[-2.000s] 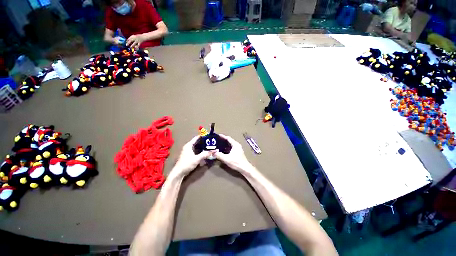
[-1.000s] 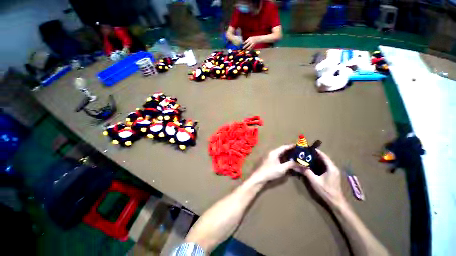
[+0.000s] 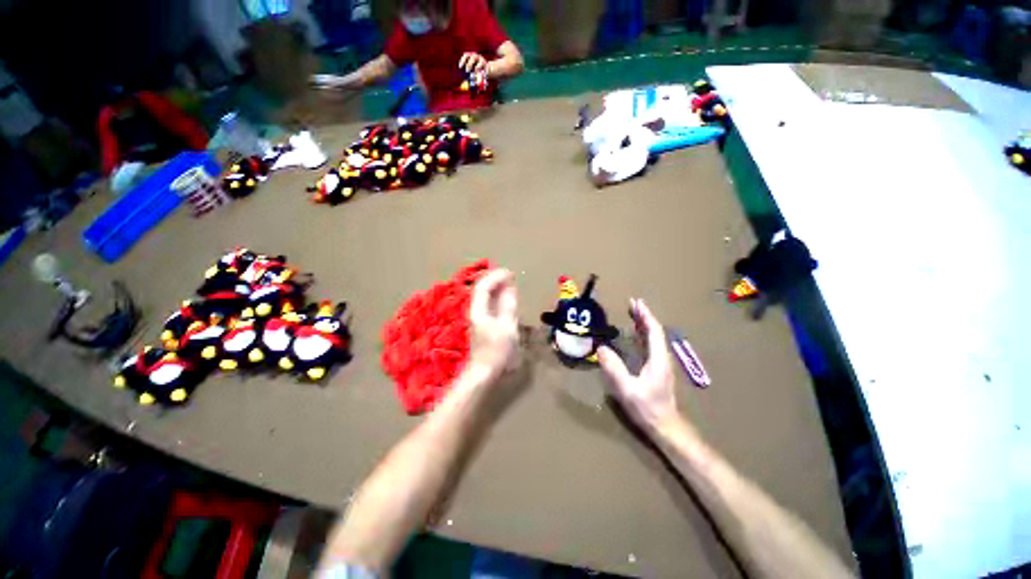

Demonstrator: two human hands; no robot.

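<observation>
A black plush penguin (image 3: 575, 337) with a white belly, a small striped party hat and a black hanging loop stands or lies face-up on the brown table, with no red at its neck. My left hand (image 3: 494, 322) is over the right edge of the red scarf pile (image 3: 430, 348); whether its fingertips touch a scarf is not clear. My right hand (image 3: 647, 368) is open beside the penguin's lower right, the thumb near its foot. Pinkish thread snips (image 3: 689, 360) lie right of my right hand.
Finished penguins with scarves (image 3: 243, 337) lie at left, with another heap (image 3: 398, 161) at the back before a person in red. A black penguin (image 3: 776, 269) lies at the table's right edge. White plush (image 3: 620, 136) and a blue tray (image 3: 149, 204) are farther back.
The penguin was held in both hands and now rests on the table, released. My left hand has moved left to the scarf pile. My right hand has opened. The camera view has swung.
</observation>
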